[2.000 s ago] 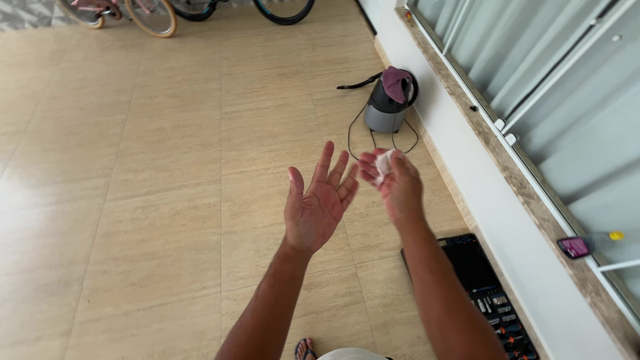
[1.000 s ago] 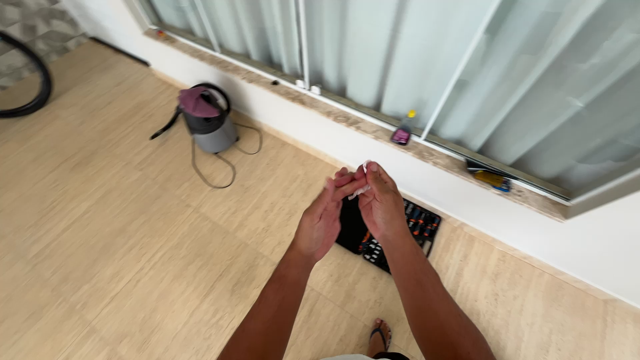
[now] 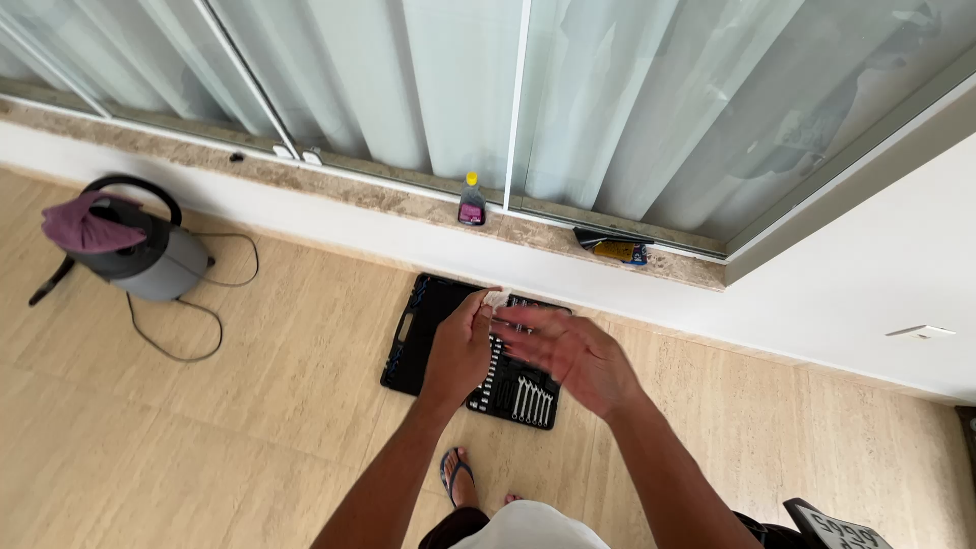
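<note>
A small crumpled piece of white tissue or cloth sits at the fingertips of my left hand, which pinches it. My right hand, blurred by motion, is just to the right with its fingers spread and pointing toward the left hand; nothing shows in it. Below both hands, an open black tool case lies on the floor against the wall. It holds a row of combination wrenches and several sockets. My hands cover part of the case.
A grey and black vacuum cleaner with a purple cloth and a loose cord stands at left. On the stone window sill are a yellow-capped bottle and a yellow and blue package. A licence plate shows at lower right.
The white piece, in my right hand two seconds ago, is now in my left. The hands, together one second ago, are slightly apart. The view has swung toward the window.
</note>
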